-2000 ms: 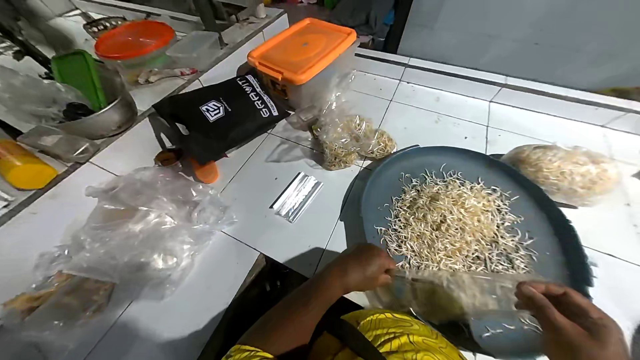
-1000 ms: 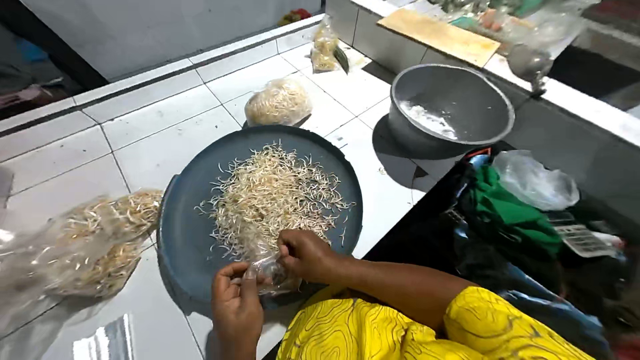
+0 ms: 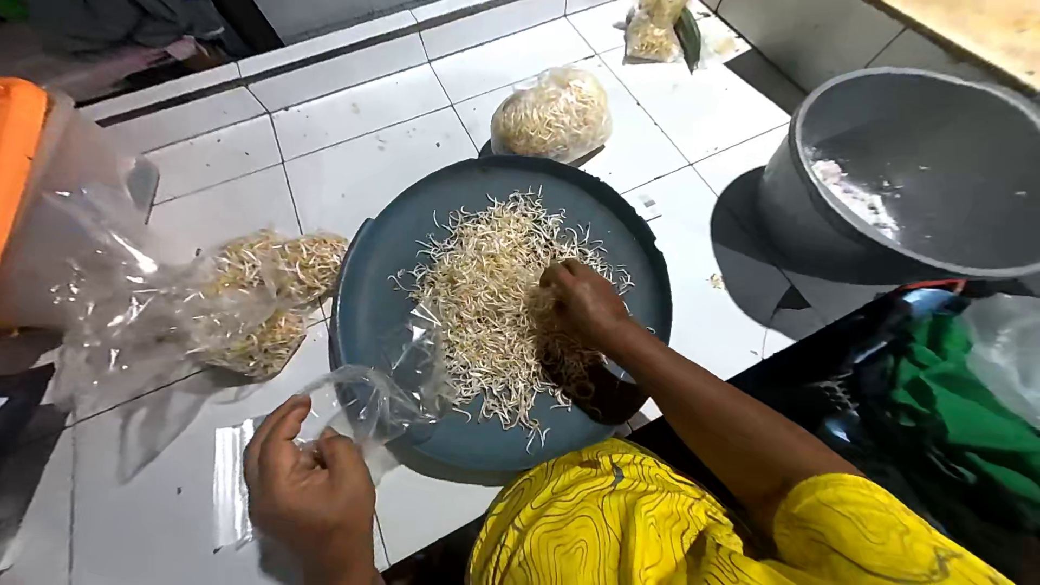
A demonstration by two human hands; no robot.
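A round dark plastic tray (image 3: 374,301) bears a loose heap of bean sprouts (image 3: 487,301). My right hand (image 3: 581,305) is in the right side of the heap, its fingers curled down among the sprouts; whether they grip any is hidden. Left of the tray's front, my left hand (image 3: 305,475) holds a clear plastic bag (image 3: 390,398) by its mouth, and the bag reaches over the tray's left edge. The bag looks to hold no sprouts. Filled bags of sprouts (image 3: 260,309) lie against the tray's left side, and another full bag (image 3: 552,115) sits behind the tray.
A deep grey basin (image 3: 918,179) with white residue stands at the right. Behind are a small bag (image 3: 654,32) and a board's edge (image 3: 975,32). A clear tub with an orange lid (image 3: 20,154) is at the far left, clear plastic strips (image 3: 231,479) lie near my left hand, and green cloth (image 3: 959,398) lies right.
My hands were together at the plastic bag over the tray's front edge; now they are apart, the left with the bag at the left, the right in the sprouts.
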